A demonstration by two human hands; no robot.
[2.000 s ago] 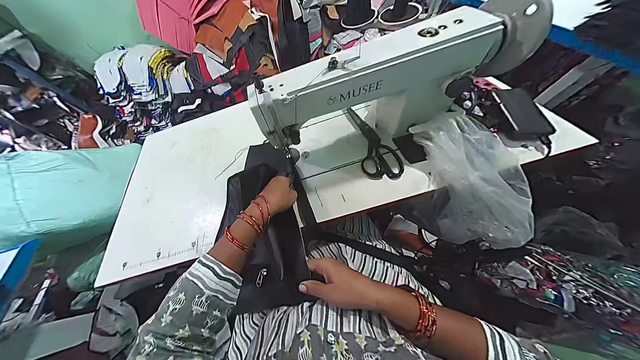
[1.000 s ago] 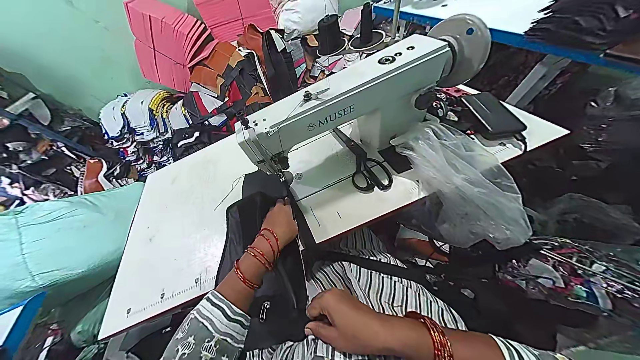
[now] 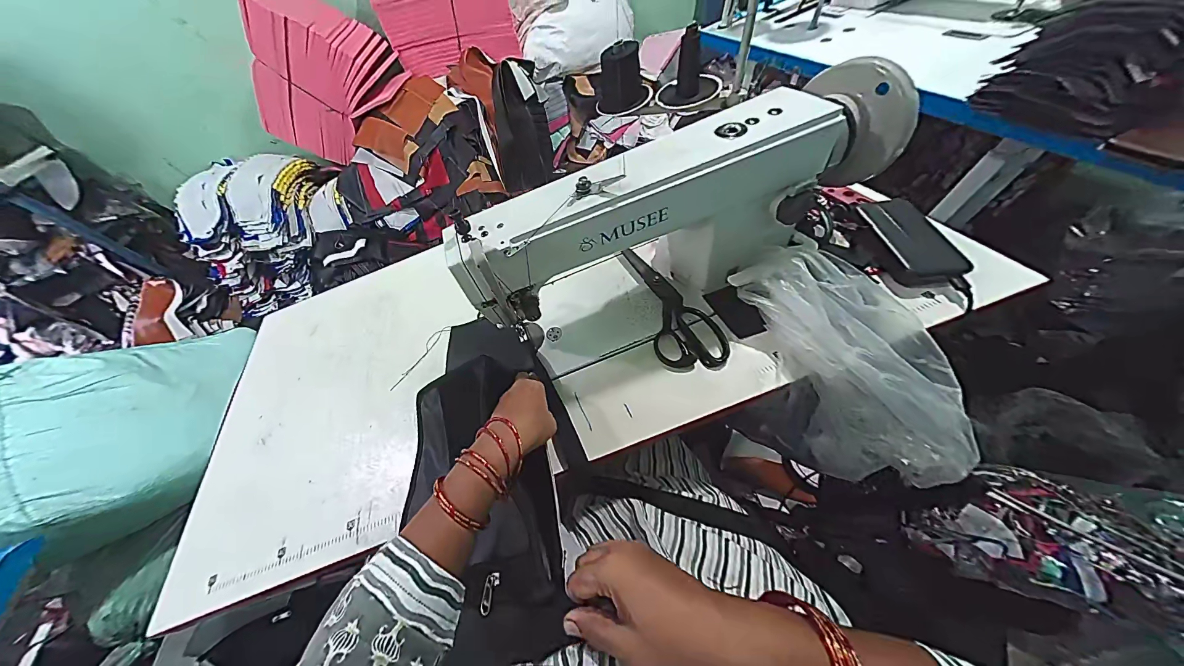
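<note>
A white sewing machine [image 3: 647, 213] marked MUSEE stands on a white table. Black fabric [image 3: 490, 351] with a zipper pull runs from beneath its needle area down over the table's front edge onto my lap. My left hand [image 3: 525, 414], with red bangles at the wrist, grips the fabric just in front of the presser foot; its fingertips are partly hidden. Lower down, my right hand [image 3: 638, 592] pinches the fabric's right edge between thumb and curled fingers near my lap. Black-handled scissors [image 3: 689, 338] lie on the machine bed, right of the needle.
Beside the scissors, a clear plastic bag [image 3: 860, 361] hangs over the table's front edge, near a black case [image 3: 911, 242]. Two black thread cones [image 3: 622, 79] stand behind the machine. Stacked pink sheets [image 3: 314, 69] and cut pieces lie beyond the table [image 3: 314, 416]; a green wrapped bundle [image 3: 111, 425] sits left.
The view has shifted. Both hands remain on the black fabric; my right hand's fingers are more curled than two seconds ago. The scissors still lie on the machine bed.
</note>
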